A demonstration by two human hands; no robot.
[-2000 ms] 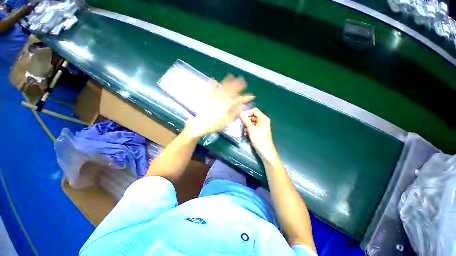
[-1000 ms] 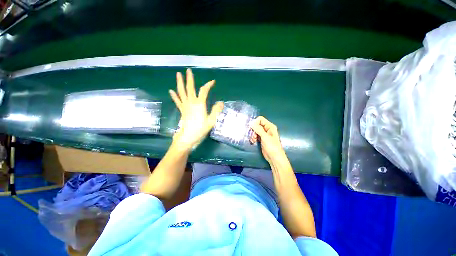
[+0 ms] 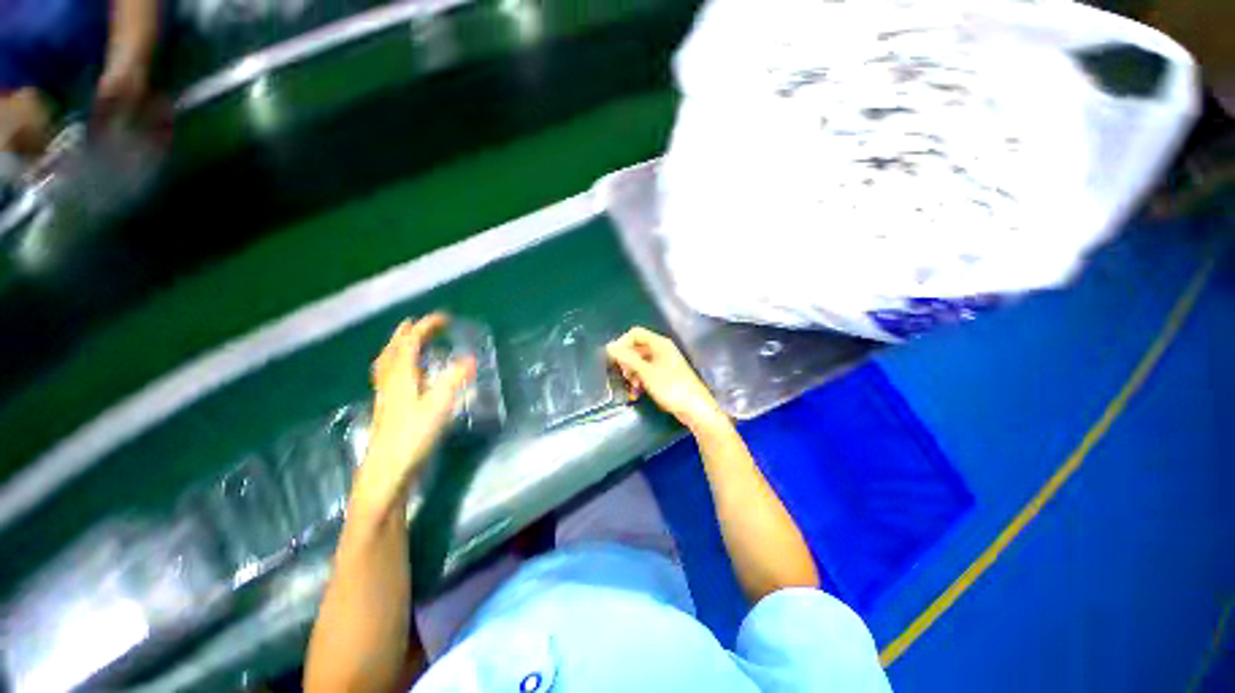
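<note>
Clear blister trays (image 3: 562,372) lie in a row on the green work surface (image 3: 467,512). My right hand (image 3: 650,372) has its fingers bent at the right edge of the rightmost tray; whether they pinch it is hard to tell. My left hand (image 3: 417,393) is blurred, thumb and fingers apart, over the left part of another clear tray (image 3: 477,379); a grip on it cannot be made out. More clear trays (image 3: 257,508) lie left of my left hand, leading to a shiny stack of trays (image 3: 81,630) at the lower left.
A large white plastic bag (image 3: 880,163) heaped with white parts sits on a grey metal plate (image 3: 772,359) at the right. A pale rail (image 3: 339,314) separates the conveyor belt (image 3: 447,203). Another person's arm (image 3: 129,54) shows at the upper left. Blue floor has a yellow line.
The view has swung right. The clear trays, bunched between my hands a second ago, are now spread along the work surface. My left hand's fingers are less widely spread.
</note>
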